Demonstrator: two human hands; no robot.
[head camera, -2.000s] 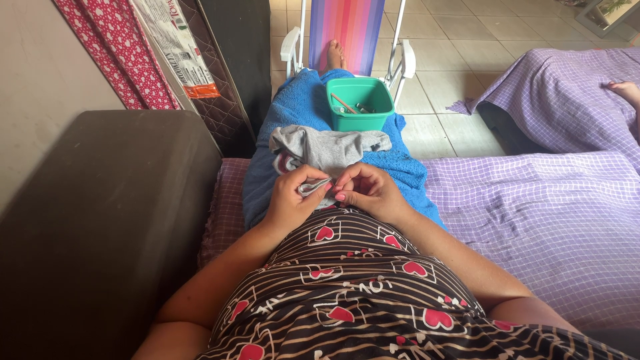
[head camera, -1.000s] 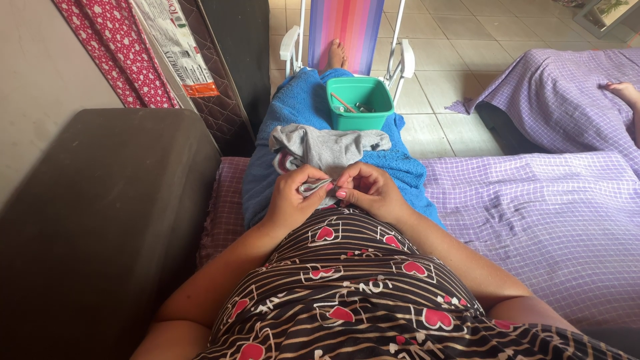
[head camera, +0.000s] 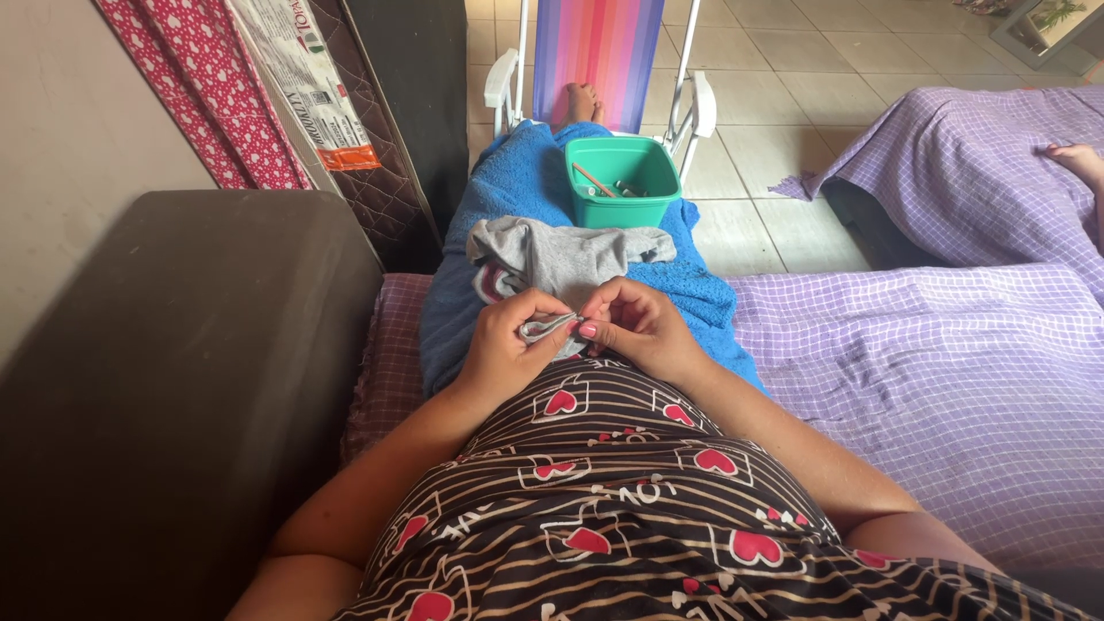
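A grey fabric garment (head camera: 561, 259) lies bunched over the blue towel (head camera: 492, 207) on my lap. My left hand (head camera: 517, 336) pinches a folded edge of it between thumb and fingers. Close against it, my right hand (head camera: 638, 328) has its thumb and forefinger together at the same edge; whether a small thing such as a needle is between them is too small to tell. Beyond the garment, a green plastic tub (head camera: 623, 211) rests on the towel, holding a pencil-like stick (head camera: 593, 179) and several small items.
A dark sofa armrest (head camera: 172, 345) rises at the left. Purple checked cloth (head camera: 931, 371) covers the seat at the right. Ahead stands a folding chair with striped fabric (head camera: 595, 60), a bare foot on it. Another person's foot (head camera: 1078, 159) rests on a covered seat at the far right.
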